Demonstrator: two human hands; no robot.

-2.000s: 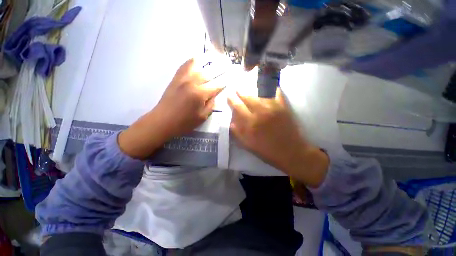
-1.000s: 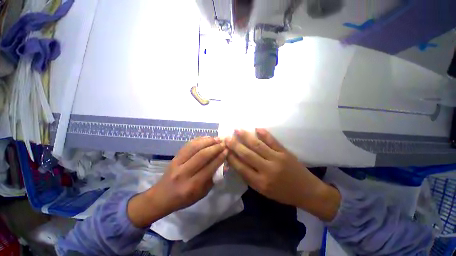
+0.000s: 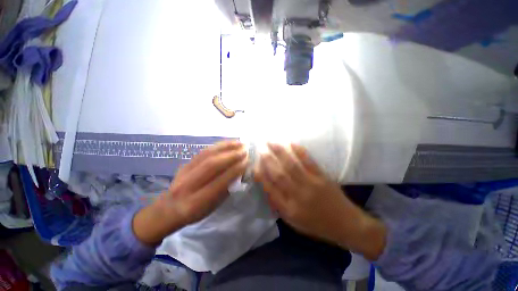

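Observation:
A white fabric panel (image 3: 332,131) lies on the table from under the sewing machine needle area to the front edge, with a fold or curved edge on its right. My left hand (image 3: 199,185) and my right hand (image 3: 304,196) are side by side at the table's front edge, fingertips nearly together on the panel's left edge. A bit of white strip (image 3: 238,186) shows below my left fingertips. Both hands grip the cloth edge; the fingers are slightly blurred. The needle area is washed out by the lamp.
A grey-blue cylindrical fitting (image 3: 299,61) hangs right of the needle. A tan curved piece (image 3: 222,107) is on the table. White strips (image 3: 28,122) and a purple cloth tie (image 3: 37,57) hang at left. The ruler (image 3: 142,149) runs along the front. A blue basket (image 3: 505,210) is at lower right.
My hands have moved from beside the needle to the table's front edge, uncovering the tan piece. Since one second ago, the panel's right part has shifted left and folded or lifted.

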